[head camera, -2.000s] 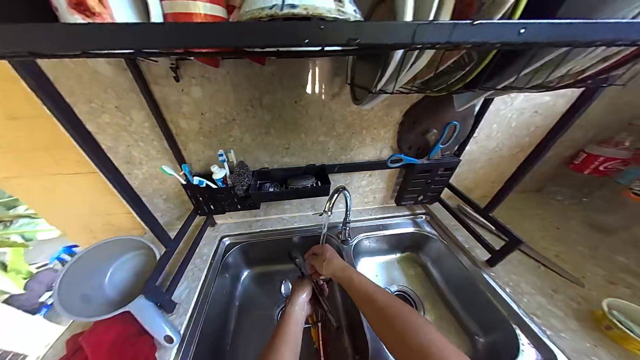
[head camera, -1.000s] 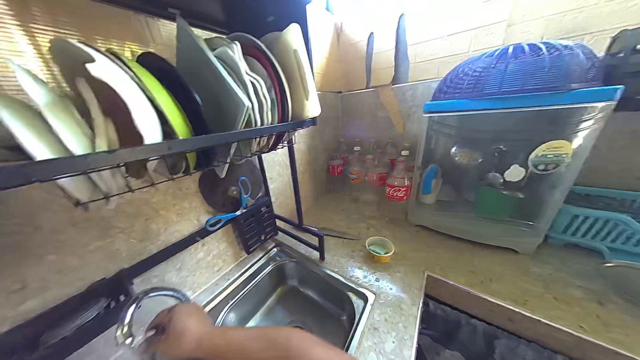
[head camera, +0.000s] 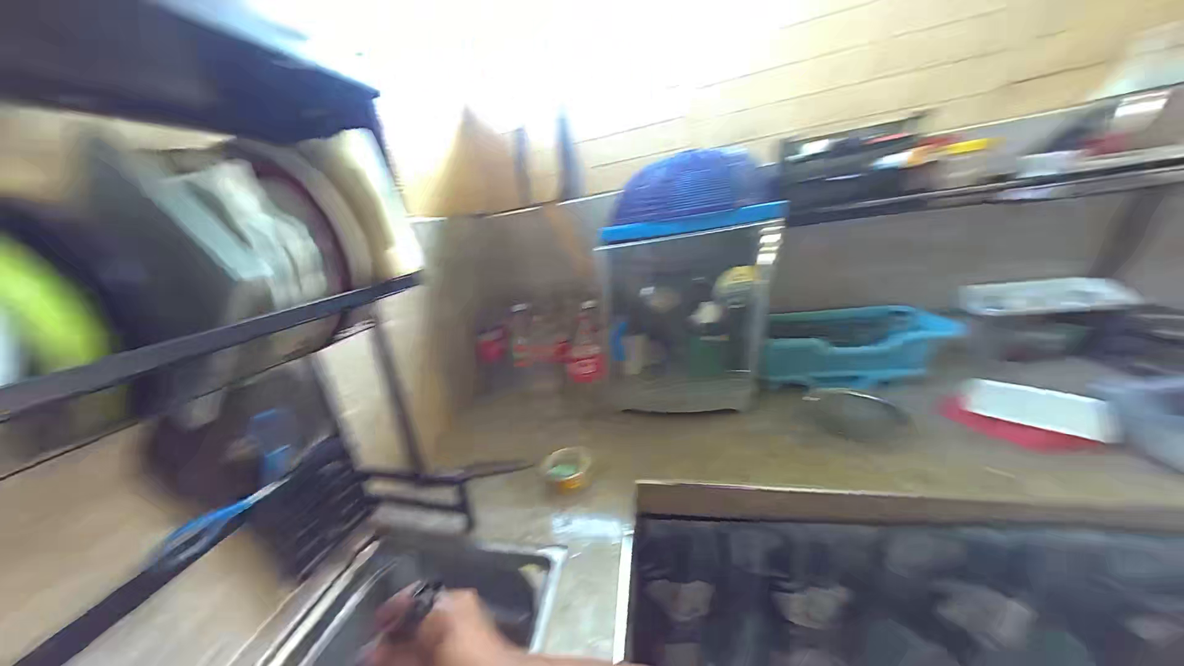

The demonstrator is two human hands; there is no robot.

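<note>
Low in the blurred view, a hand, apparently my right hand point(head camera: 444, 622), is over the sink basin point(head camera: 546, 592), with its fingers closed around a small dark object that I cannot identify. My left hand does not show as a separate hand. Left of the sink stand a black rack holder point(head camera: 319, 495) and blue-handled scissors point(head camera: 199, 532). A small yellow tub point(head camera: 566, 469) with something green in it sits on the counter behind the sink, beside a dark blade-like thing point(head camera: 495, 469).
A dish rack point(head camera: 213, 347) with plates overhangs the left side. Bottles point(head camera: 585, 347), a clear cabinet point(head camera: 684, 324) under a blue basket point(head camera: 684, 185), a turquoise basket point(head camera: 846, 347), a lid point(head camera: 853, 412) and a white-and-red tray point(head camera: 1041, 412) line the counter. A dark recess point(head camera: 888, 592) lies front right.
The view has swung far to the right. Two seconds ago both hands were together under the faucet over the left basin; one hand is now over the basin nearer the counter.
</note>
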